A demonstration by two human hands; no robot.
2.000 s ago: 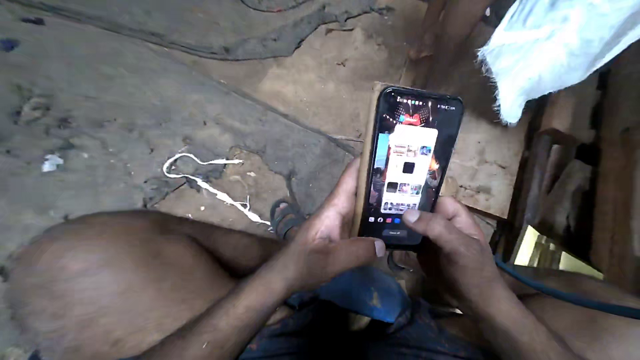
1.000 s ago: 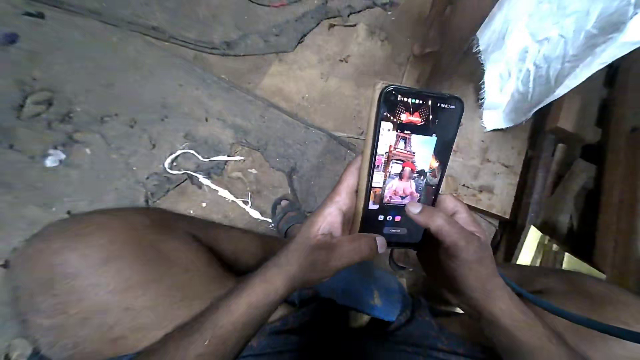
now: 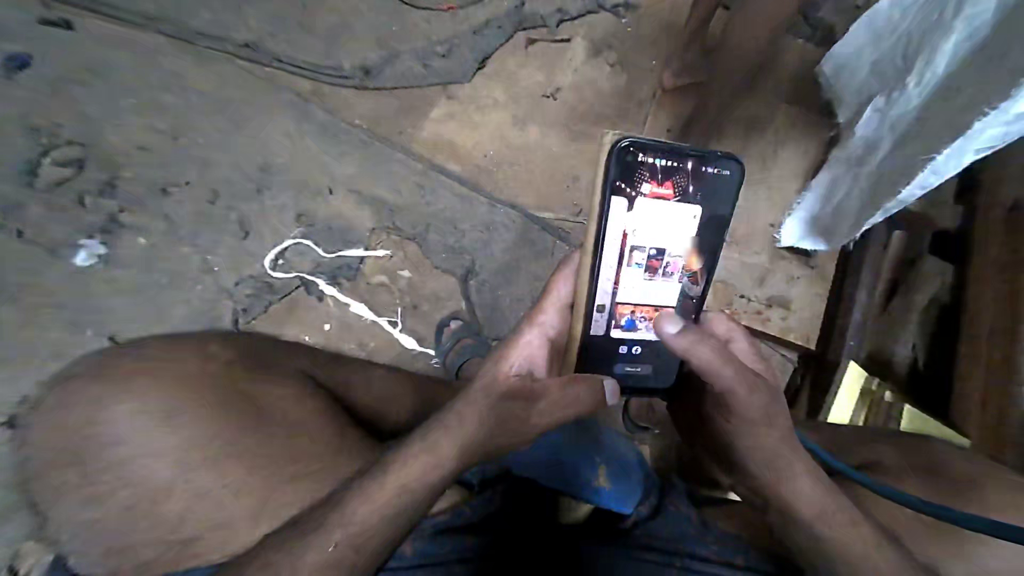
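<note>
A smartphone (image 3: 660, 264) in a brown flip cover stands tilted between my two hands, its lit screen showing overlapping app cards. My left hand (image 3: 552, 368) grips its left side and lower corner, with the thumb across the bottom edge. Around the lower right side lies my right hand (image 3: 732, 384), its thumb on the lower part of the screen; the fingers behind the phone are hidden.
White frayed string (image 3: 344, 298) lies on the dirty floor at the left, near a sandal (image 3: 462, 346). White woven cloth (image 3: 904, 120) hangs at the upper right above wooden pieces (image 3: 992, 320). A dark green cable (image 3: 904, 488) crosses my right leg.
The cards on the phone's screen have changed from a large picture to a white card with small pictures. Both hands keep their hold on the phone.
</note>
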